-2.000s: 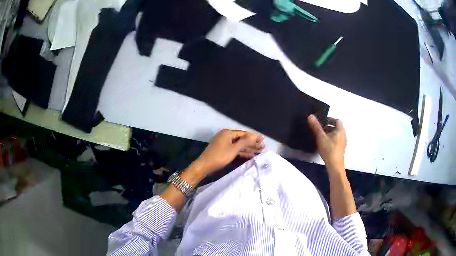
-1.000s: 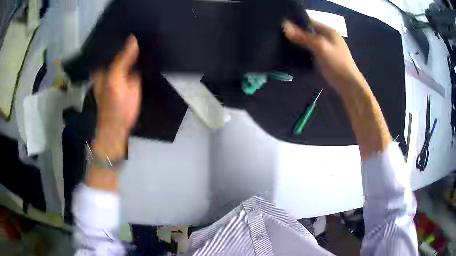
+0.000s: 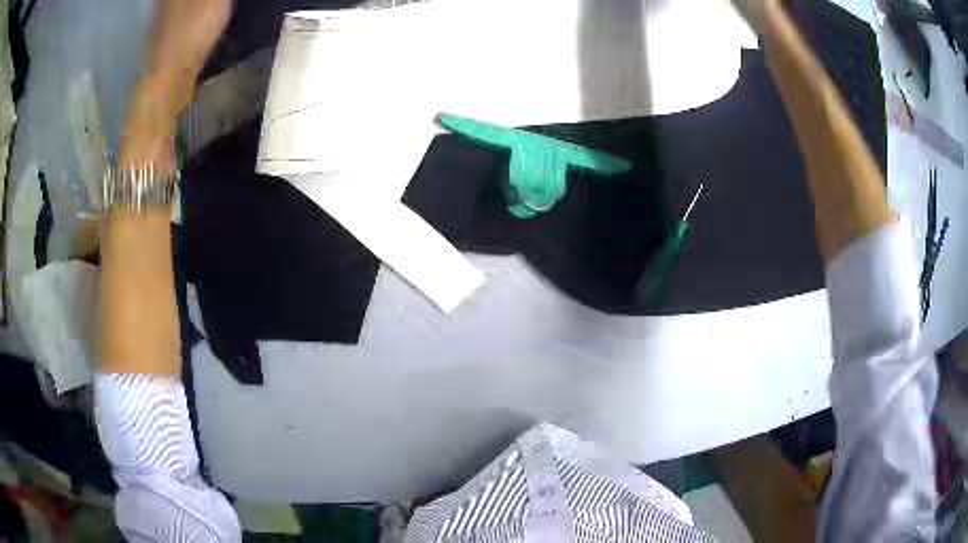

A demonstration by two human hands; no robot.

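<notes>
My left hand (image 3: pixel 193 23) is at the top left edge, partly cut off and blurred. My right hand (image 3: pixel 756 13) is at the top edge, mostly cut off. Whether either holds anything does not show. Between them a large white paper pattern (image 3: pixel 499 69) lies on black fabric (image 3: pixel 764 223). A narrow white pattern strip (image 3: pixel 409 244) runs down from it towards me. A green clamp (image 3: pixel 536 170) lies on the fabric below the pattern. A green-handled awl (image 3: pixel 669 255) with a thin metal tip lies to its right.
More black fabric (image 3: pixel 281 249) lies at the left of the white table (image 3: pixel 510 392), with a dark offcut at its lower edge. White paper pieces (image 3: pixel 64 308) lie at the far left. Dark shears (image 3: pixel 932 249) lie by the right edge, beyond my right forearm.
My hands have moved forward to the top edge. The black panel lifted between them no longer shows there, and the large white pattern is now exposed. The clamp appears turned.
</notes>
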